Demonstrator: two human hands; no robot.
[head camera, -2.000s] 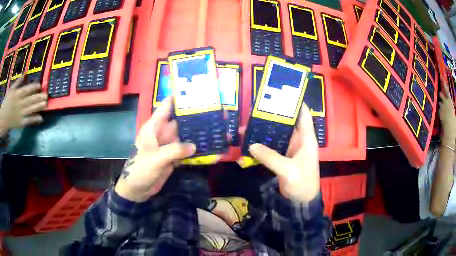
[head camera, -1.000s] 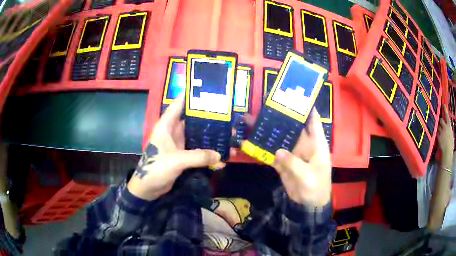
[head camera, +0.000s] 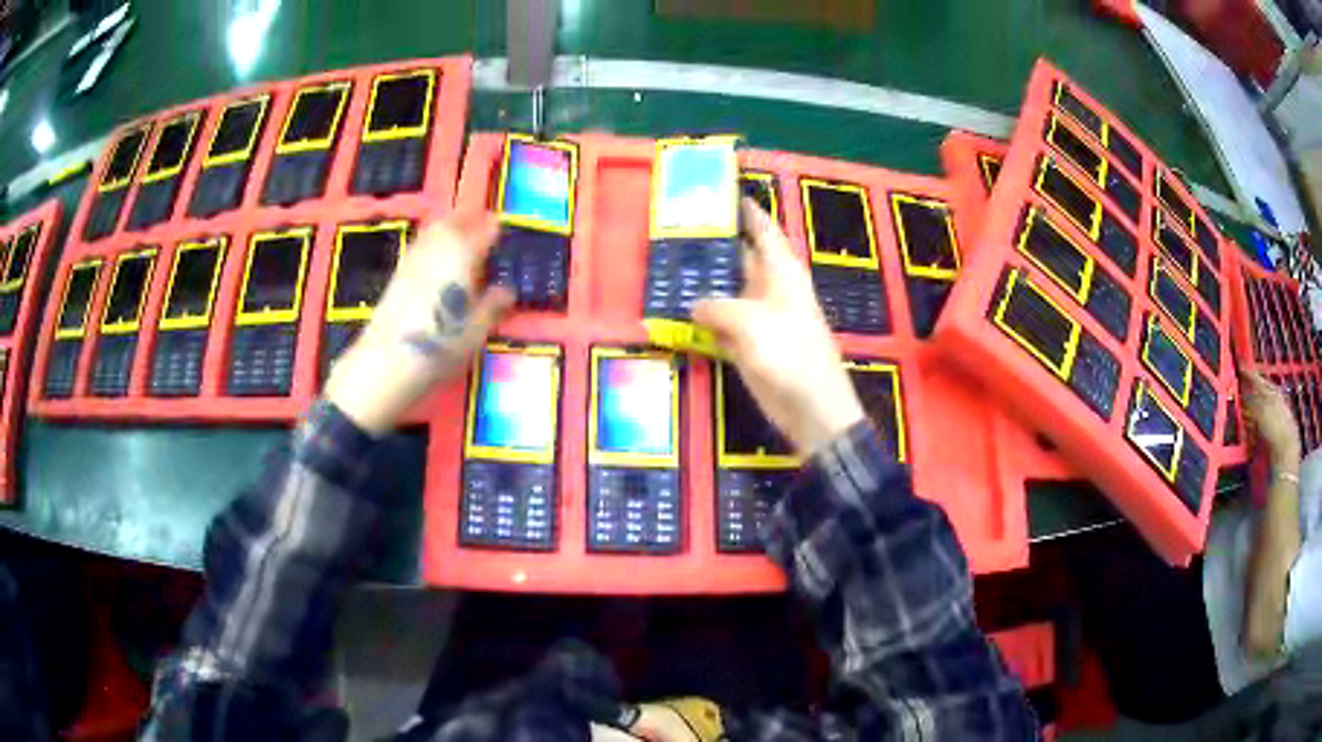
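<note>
My left hand (head camera: 435, 312) is at the upper left corner of the red phone tray (head camera: 609, 576), its fingers around the lower part of a keypad phone (head camera: 534, 218) with a multicoloured screen at the top left slot. My right hand (head camera: 766, 322) holds a second phone (head camera: 696, 218) by its keypad end, over the tray's upper row. Its screen is pale and its yellow bottom end shows by my thumb. Two phones (head camera: 510, 435) (head camera: 634, 435) with lit screens lie in the lower row. Dark-screened phones fill slots to the right, partly hidden by my right arm.
A full phone tray (head camera: 232, 405) lies at the left. A tilted stack of trays (head camera: 950, 348) stands at the right. Another person's hand (head camera: 1273, 418) is at the far right. A pale metal strip (head camera: 812, 102) crosses the green surface behind the trays.
Both hands have moved forward with their phones, from near the tray's front edge to its upper row. The screens changed from white with dark blocks to multicoloured and pale. The view shows more bench.
</note>
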